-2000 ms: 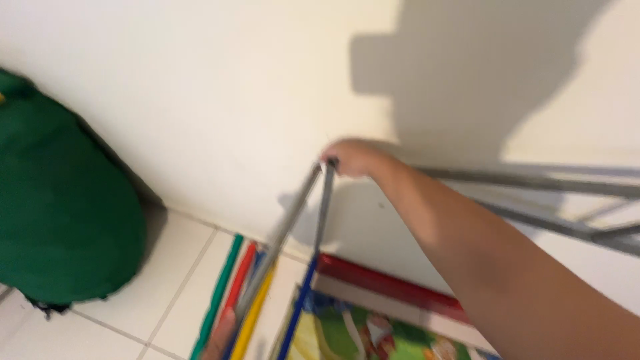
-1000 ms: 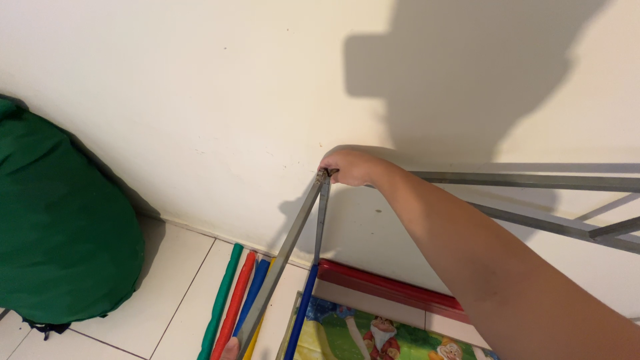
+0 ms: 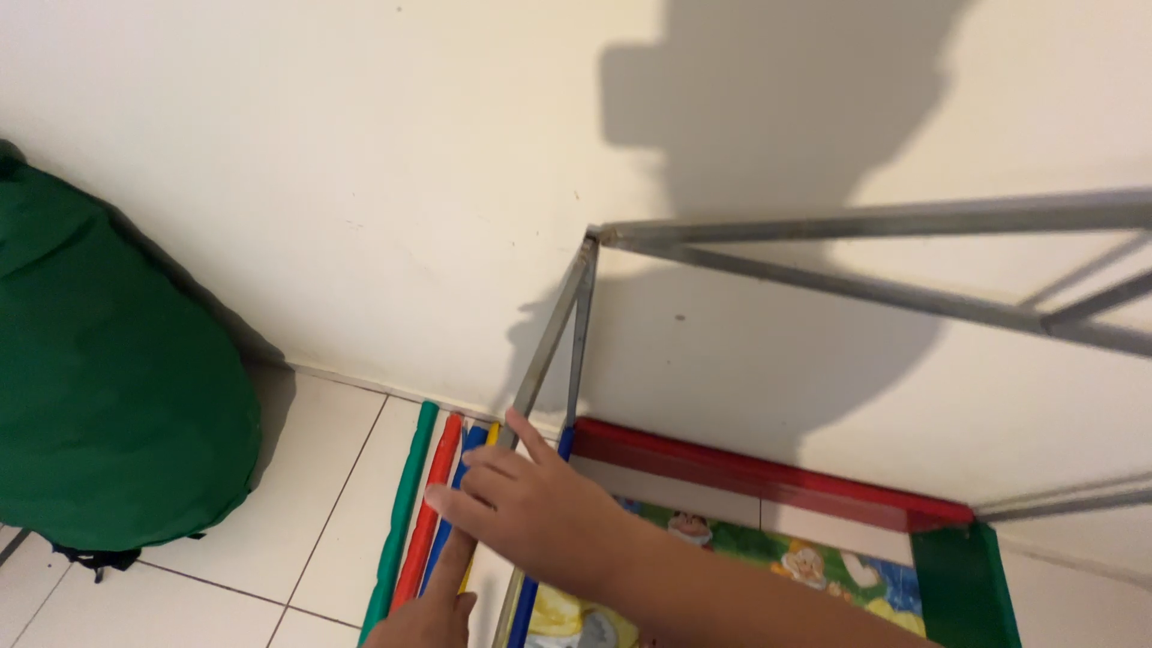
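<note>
A grey metal frame (image 3: pixel 846 223) of joined tubes stands against the wall, its top corner at the upper middle. My right hand (image 3: pixel 531 504) reaches in from the lower right and lies over the frame's near slanting tube (image 3: pixel 549 346), fingers partly spread; whether it grips is unclear. Just below it, my left hand (image 3: pixel 432 607) is at the same tube, a finger extended along it, its lower part cut off by the view's edge. Beside the hands on the floor lie a green foam tube (image 3: pixel 403 513), a red one (image 3: pixel 435 504) and a blue one (image 3: pixel 468 445), with a yellow one partly hidden.
A large green fabric bag (image 3: pixel 117 378) rests on the tiled floor (image 3: pixel 315 486) at left. Behind the frame is a white wall (image 3: pixel 360 180). Low at right are a red padded bar (image 3: pixel 765 477), a green panel (image 3: pixel 963 585) and a printed cartoon sheet (image 3: pixel 810 567).
My right hand has left the frame's top corner and moved down the near tube to beside my left hand. More of my left hand shows.
</note>
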